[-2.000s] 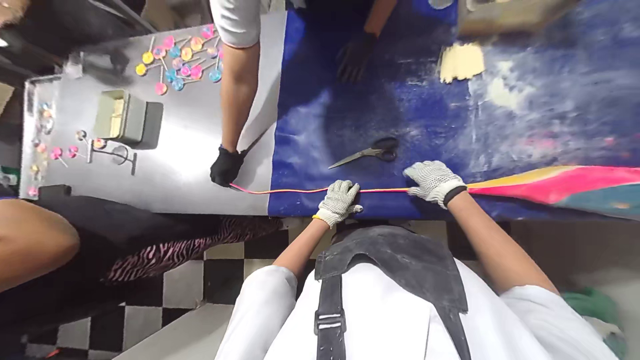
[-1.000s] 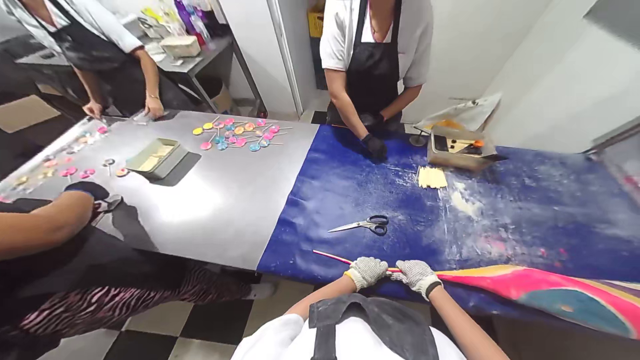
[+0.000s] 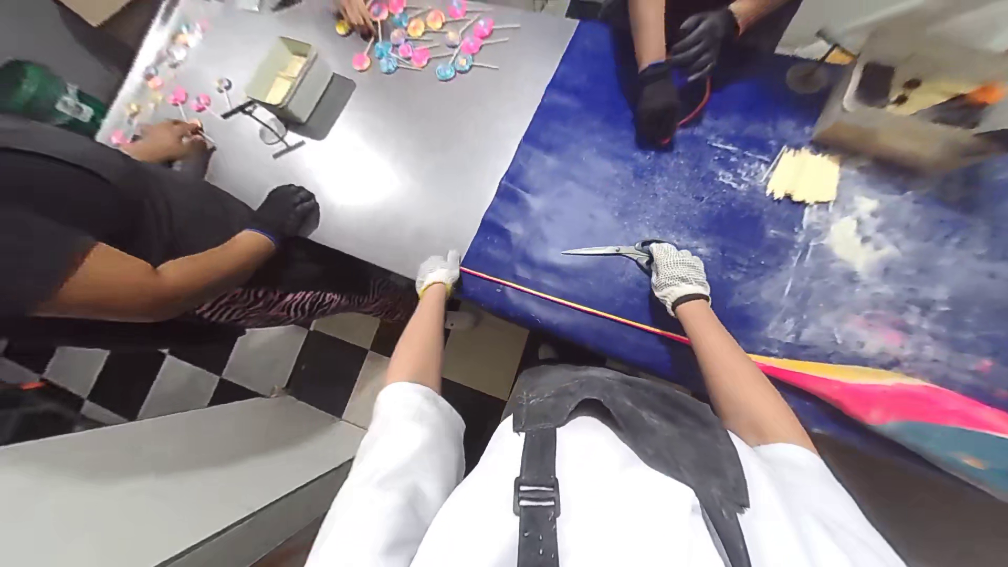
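A thin pink and yellow candy rope (image 3: 575, 305) runs along the near edge of the blue table cover, from my gloved left hand (image 3: 438, 272) to the thick striped candy mass (image 3: 866, 394) at the right. My left hand, closed on the rope's end, is where the blue cover meets the metal tabletop. My gloved right hand (image 3: 679, 276) holds the handles of the scissors (image 3: 606, 251), whose blades point left over the blue cover. My right forearm crosses above the rope, hiding part of it.
Another person's black-gloved hands (image 3: 677, 87) hold a red strand across the table. A co-worker at left rests a black-gloved hand (image 3: 287, 211) by the metal tabletop (image 3: 378, 197). Lollipops (image 3: 421, 55), a box (image 3: 290, 79), pale sticks (image 3: 805, 176) and a bin (image 3: 882, 118) stand farther back.
My left hand has moved left, drawing the rope out long. My right hand has left the rope and taken hold of the scissors, which lay on the cover before. The view has tilted down.
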